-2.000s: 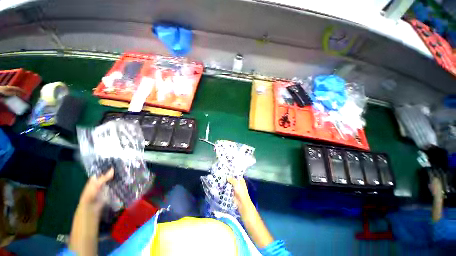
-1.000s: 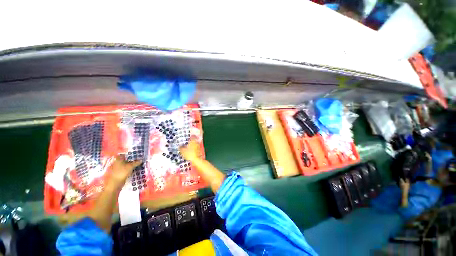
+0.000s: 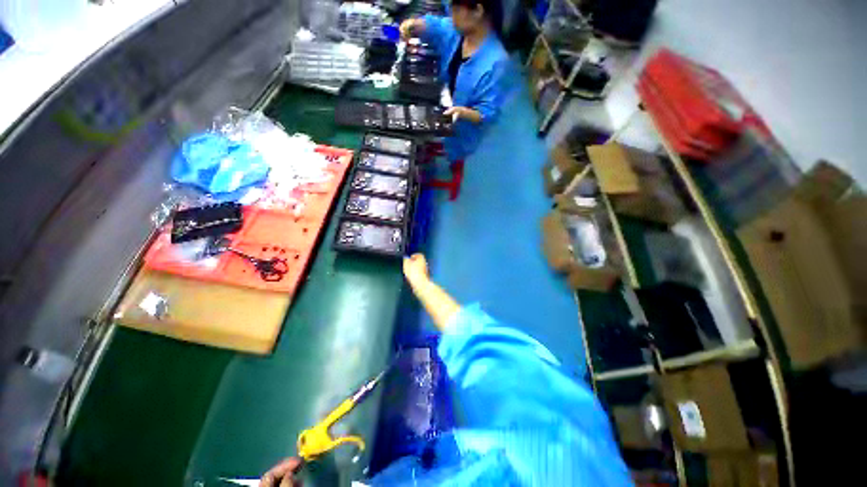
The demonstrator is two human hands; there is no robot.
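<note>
A black tray (image 3: 373,250) with several phone housings stands at the bench's front edge, running away from me. My right hand (image 3: 415,270) is at the tray's near corner; whether its fingers grip it is hard to tell. My left hand (image 3: 281,473) is at the bottom edge, partly cut off, on the handle end of a yellow air blow gun (image 3: 328,430) whose metal nozzle points up and right. A dark phone tray in a blue bin (image 3: 415,390) shows below the bench edge, partly behind my sleeve.
A red tray (image 3: 302,204) on a tan board (image 3: 204,311) holds scissors (image 3: 257,262), a black part, plastic bags and a blue bundle (image 3: 219,164). A person in blue (image 3: 483,71) handles another black tray (image 3: 394,116) ahead. Shelves with cardboard boxes (image 3: 695,418) stand right.
The view has turned right along the bench. My hands have left the sheets on the red tray; my right hand now reaches to the phone tray, and my left has the yellow blow gun.
</note>
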